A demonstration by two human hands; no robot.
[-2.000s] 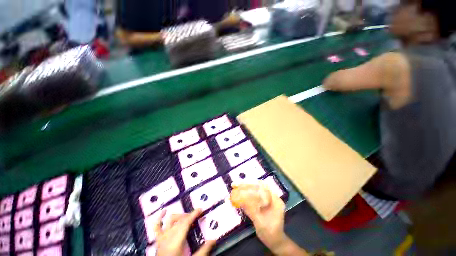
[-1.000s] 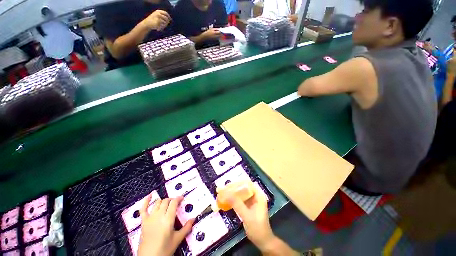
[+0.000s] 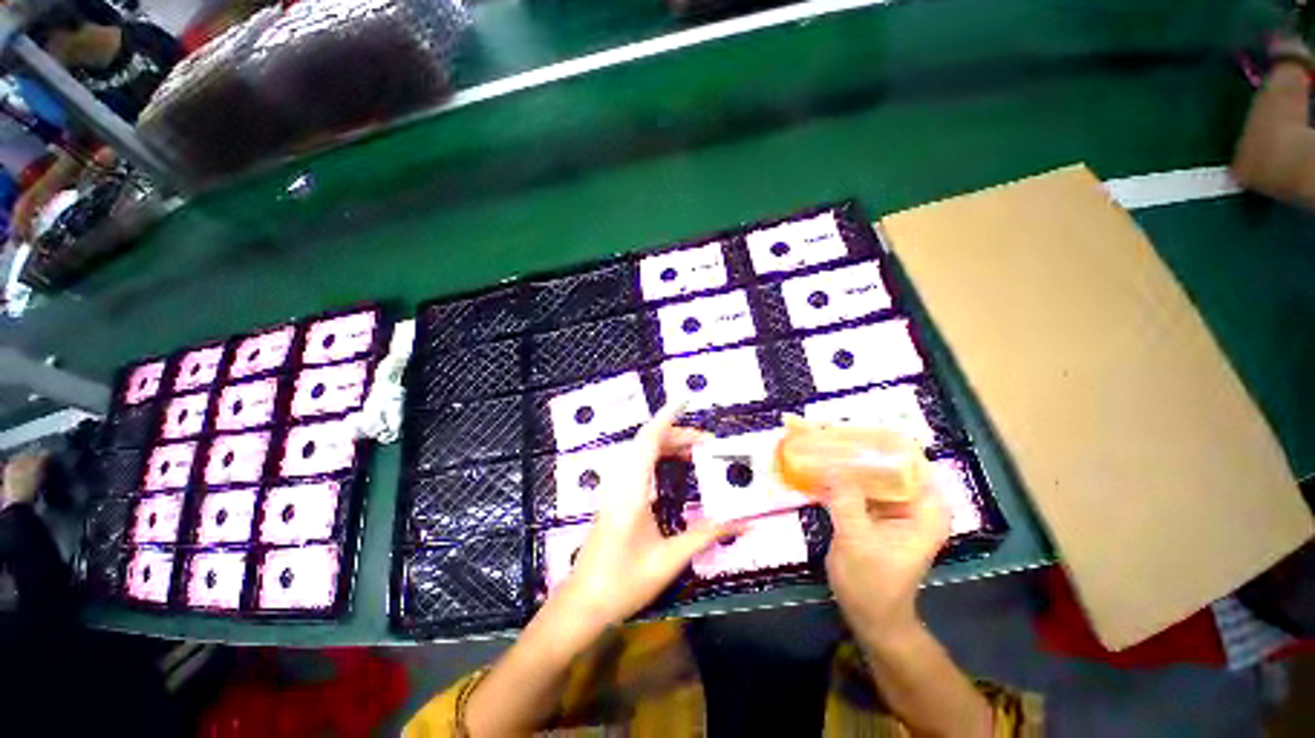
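Note:
A black compartment tray lies in front of me, with pink-white pieces in its middle and right columns. My left hand holds one pink-white piece with a dark round spot, lifted a little above the tray. My right hand grips an orange squeeze bottle. The bottle lies sideways, its left end over the right part of the held piece. I cannot tell if its tip touches the piece.
A second filled tray lies at the left, with a crumpled white lump between the trays. A cardboard sheet lies at the right. Stacked trays stand across the green surface. A person's arm shows at the upper right, another person's hand at the left.
The view has swung left and down, so both trays show more fully. My left hand now holds a piece raised off the tray, and the bottle is over it.

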